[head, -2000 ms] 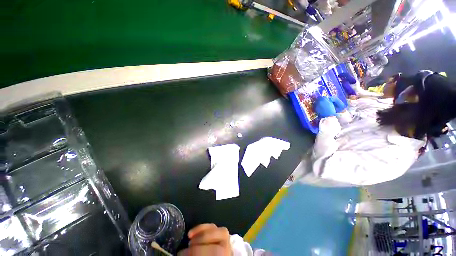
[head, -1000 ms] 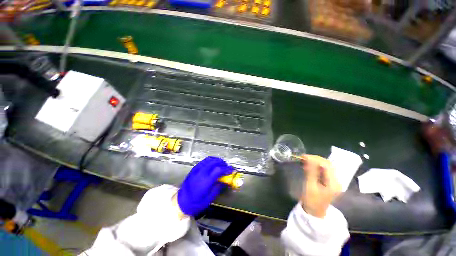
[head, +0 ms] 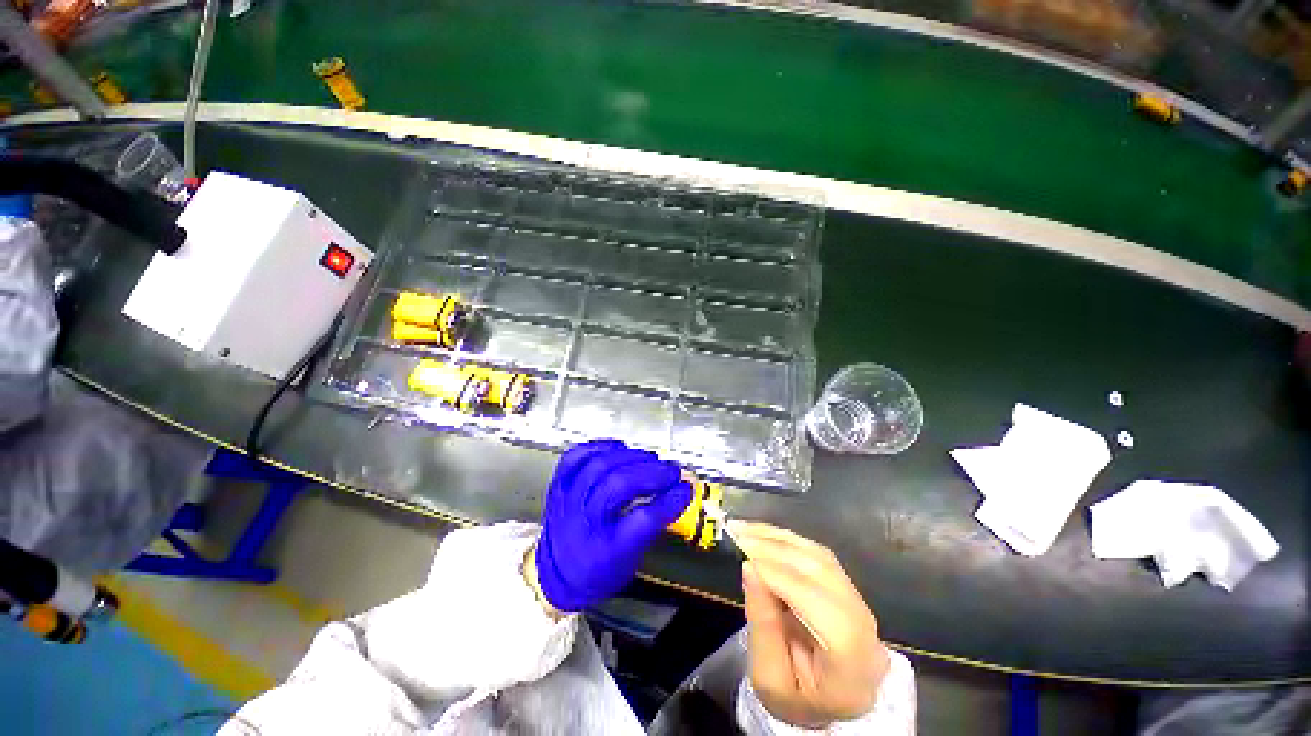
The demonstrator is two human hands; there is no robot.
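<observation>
My left hand (head: 611, 521), in a blue-purple glove, holds a yellow housing (head: 700, 513) with black bands near the bench's front edge. My bare right hand (head: 812, 618) holds a thin swab (head: 738, 539) between its fingertips, its tip at the right end of the housing; whether they touch is hard to tell. The clear blister tray (head: 618, 324) lies behind my hands. Several yellow housings (head: 427, 319) lie in its left pockets. The clear plastic cup (head: 866, 411) stands at the tray's right edge.
A white box (head: 252, 273) with a red switch stands left of the tray, with a black hose (head: 94, 194) beside it. White wipes (head: 1047, 477) and small white bits (head: 1117, 398) lie at the right. The green conveyor (head: 633, 86) beyond carries a few yellow parts. A person's white sleeve shows at far left.
My right hand has moved left with the swab, from the cup to the end of the housing. My left hand still holds the housing, slightly further right. The view has shifted.
</observation>
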